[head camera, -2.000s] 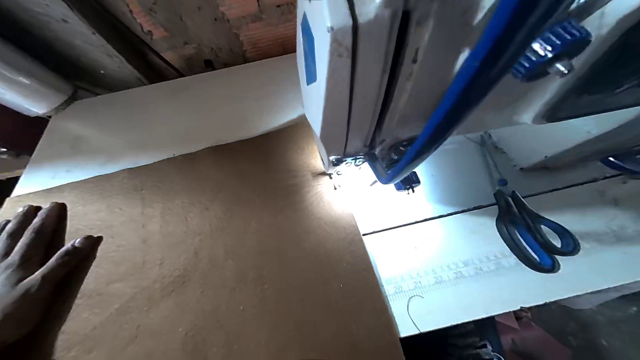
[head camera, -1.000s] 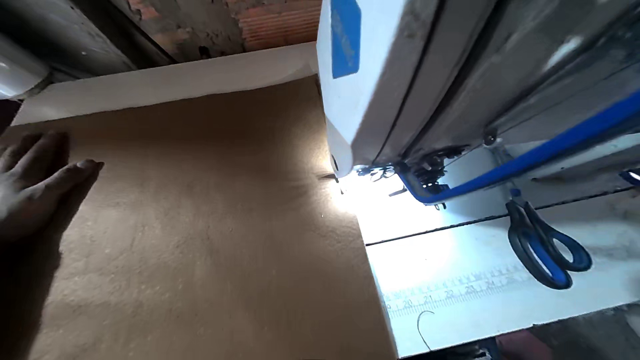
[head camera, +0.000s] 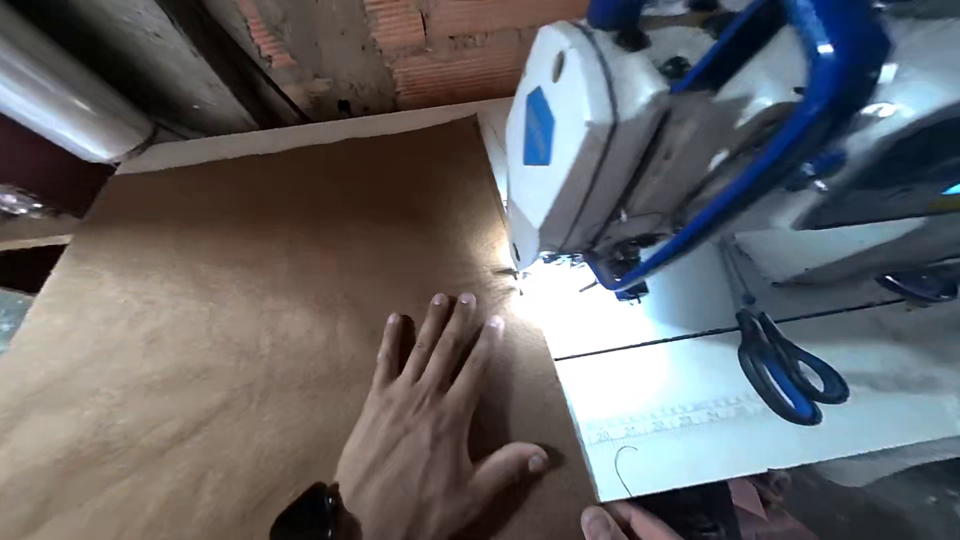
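A large brown sheet, perhaps fabric or leather (head camera: 247, 300), lies on the white table, its right edge beside the needle area of a white and blue sewing machine (head camera: 570, 142). My left hand (head camera: 427, 420), with a dark watch at the wrist, rests palm down on the sheet, fingers a little apart, just below the lit needle area. Only some fingers of my right hand (head camera: 619, 521) show at the bottom, by the sheet's right edge and the table's front edge; their hold is unclear. The presser foot is lost in glare.
Scissors with black and blue handles (head camera: 787, 371) lie right of the machine's needle area. A printed ruler scale (head camera: 675, 421) and a loose thread (head camera: 621, 469) are on the tabletop near its front edge. Behind stands a brick wall (head camera: 457, 67); a pale cylinder (head camera: 67, 82) is at upper left.
My left hand has moved from the sheet's far left to the right, close to the needle area. Fingers of my right hand have come into view at the bottom.
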